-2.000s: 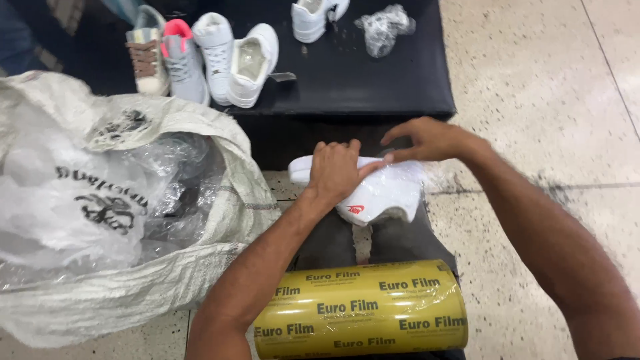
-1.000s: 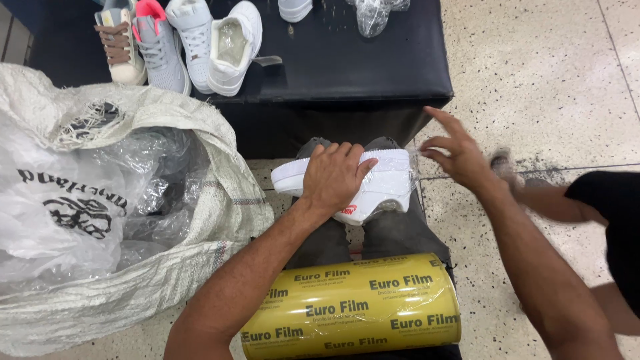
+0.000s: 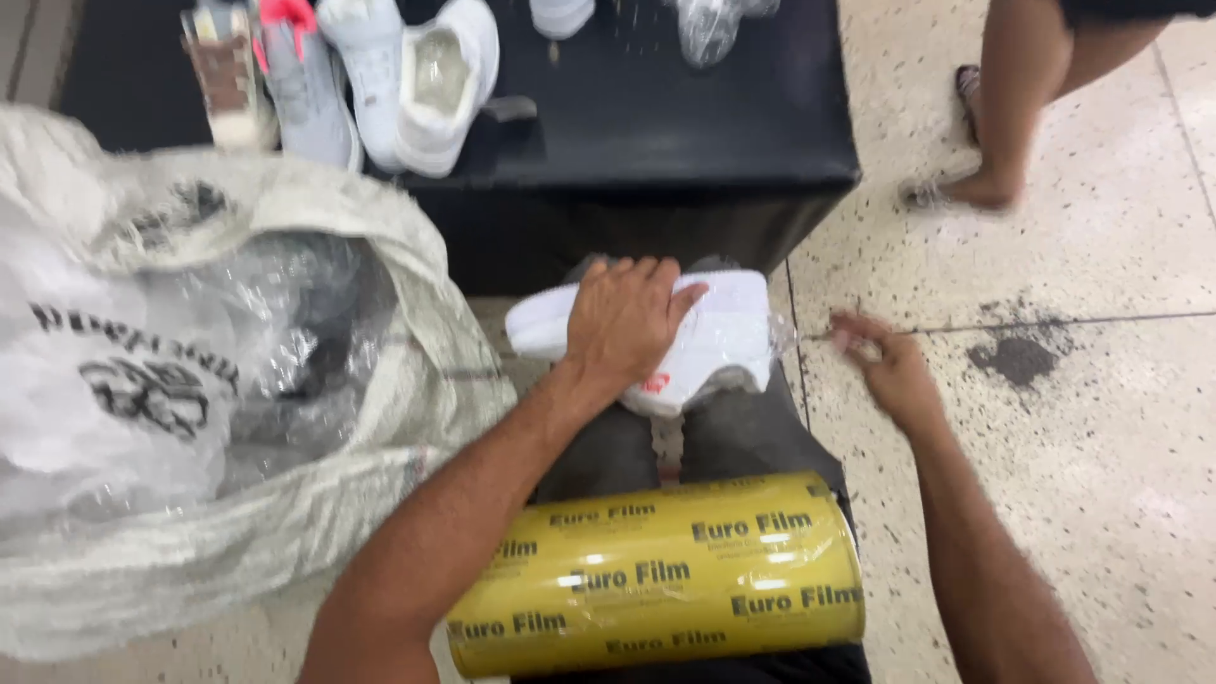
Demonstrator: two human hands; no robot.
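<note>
My left hand (image 3: 632, 323) grips a white sneaker (image 3: 727, 318) lying on its side across my knees, its sole facing away from me. A red mark shows on the shoe's side, and clear plastic film (image 3: 781, 334) clings around its right end. To the right of the shoe, apart from it, my right hand (image 3: 879, 356) hangs over the floor, blurred, with its fingers spread and nothing seen in them. A large roll of yellow-printed Euro Film wrap (image 3: 655, 575) rests across my lap, nearer to me than the shoe.
A black padded bench (image 3: 665, 123) ahead bears several sneakers (image 3: 446, 85) and crumpled clear plastic (image 3: 711, 28). At the left, a woven white sack (image 3: 456, 380) holds plastic bags (image 3: 123, 380). Someone's legs (image 3: 1012, 104) are at the upper right, beside dark debris (image 3: 1021, 356) on the floor.
My right hand, at the shoe two seconds ago, has moved away to the right. My left hand stays on the shoe. The other person has moved farther forward, away from my right arm.
</note>
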